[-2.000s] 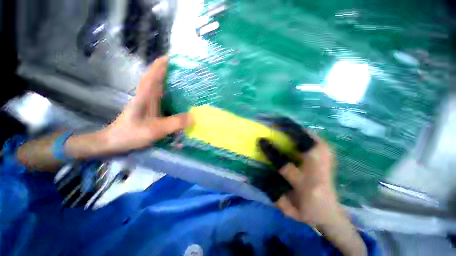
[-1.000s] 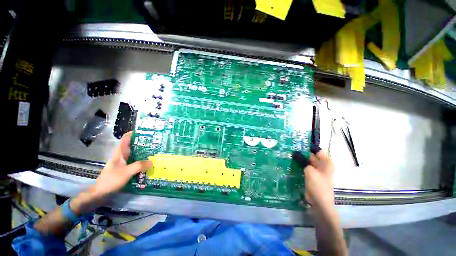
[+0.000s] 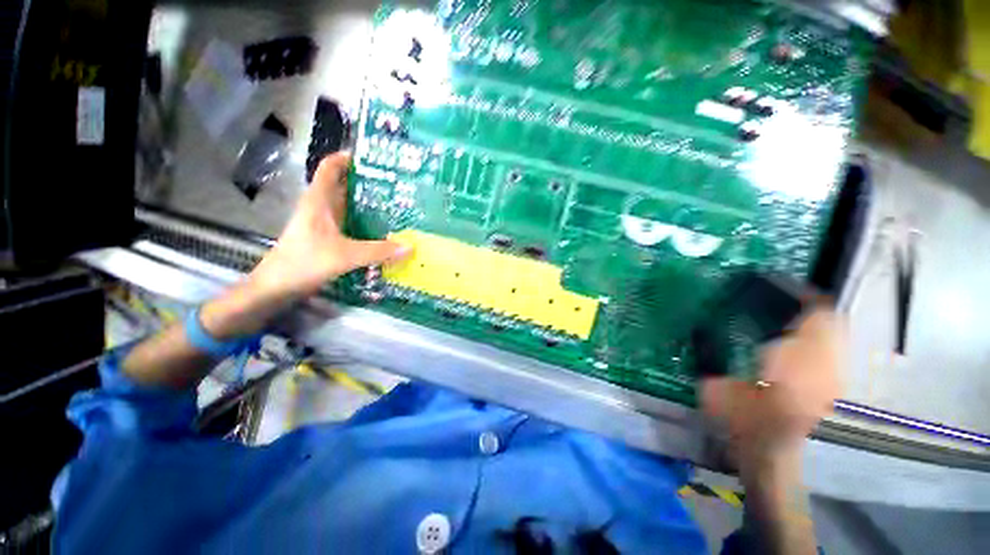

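A large green circuit board [image 3: 651, 119] lies tilted in view over the line's front rail. A short yellow sheet [image 3: 489, 283] with a notched end lies near its front left edge. My left hand [image 3: 309, 249], with a light blue wrist band, grips the board's left edge, thumb on the sheet's left end. My right hand [image 3: 776, 374] is blurred over the board's front right corner. Dark shapes at its fingertips look like finger cots, but blur hides their outline and whether the fingers grip anything.
Dark slotted strips [image 3: 280, 57] and a clear plastic bag [image 3: 262, 155] lie on the pale bed left of the board. Dark tweezers [image 3: 903, 291] lie to the right. A black bin [image 3: 71, 130] stands far left. The metal front rail [image 3: 478, 363] runs before my body.
The board appears larger and more tilted, and the view has shifted. My right hand has moved from the board's right edge to over its front corner. My left hand keeps its hold.
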